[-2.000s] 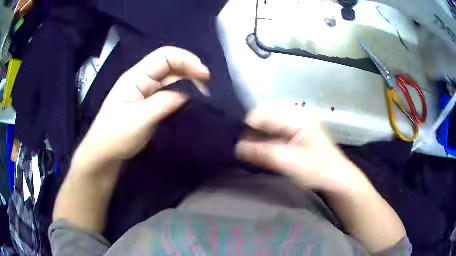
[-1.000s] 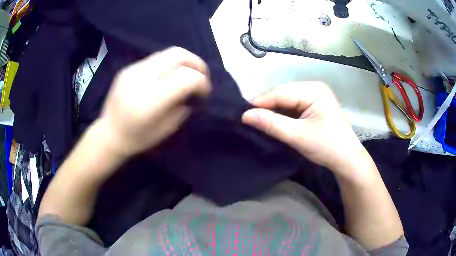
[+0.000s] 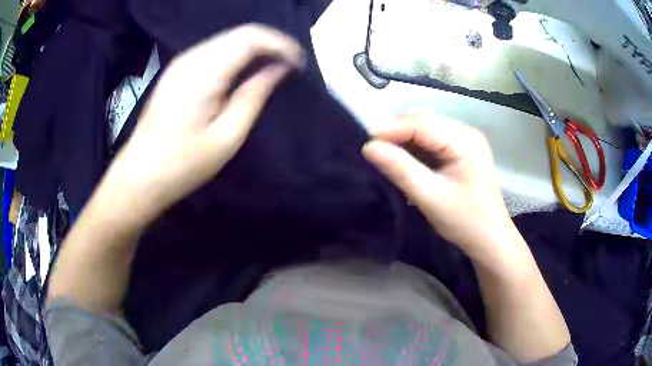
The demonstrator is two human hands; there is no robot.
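Note:
A large dark navy garment (image 3: 307,164) covers the lap and runs up past the top left of the machine bed. My right hand (image 3: 440,171) pinches the garment's right edge between thumb and fingertips, beside the white table edge. My left hand (image 3: 207,107) is blurred and lies over the upper part of the garment, thumb and fingers curved toward each other with dark cloth at the fingertips. Whether cloth is gripped there is hard to tell.
Scissors with red and yellow handles (image 3: 572,161) lie on the white machine bed (image 3: 457,129) at the right. A blue tray (image 3: 635,186) and a slanting white strip (image 3: 625,179) are at the far right. A yellow object (image 3: 13,107) is at the far left.
My left hand has moved up along the cloth. My right hand has shifted up from its first place and holds the edge. The cloth between the hands is spread flatter.

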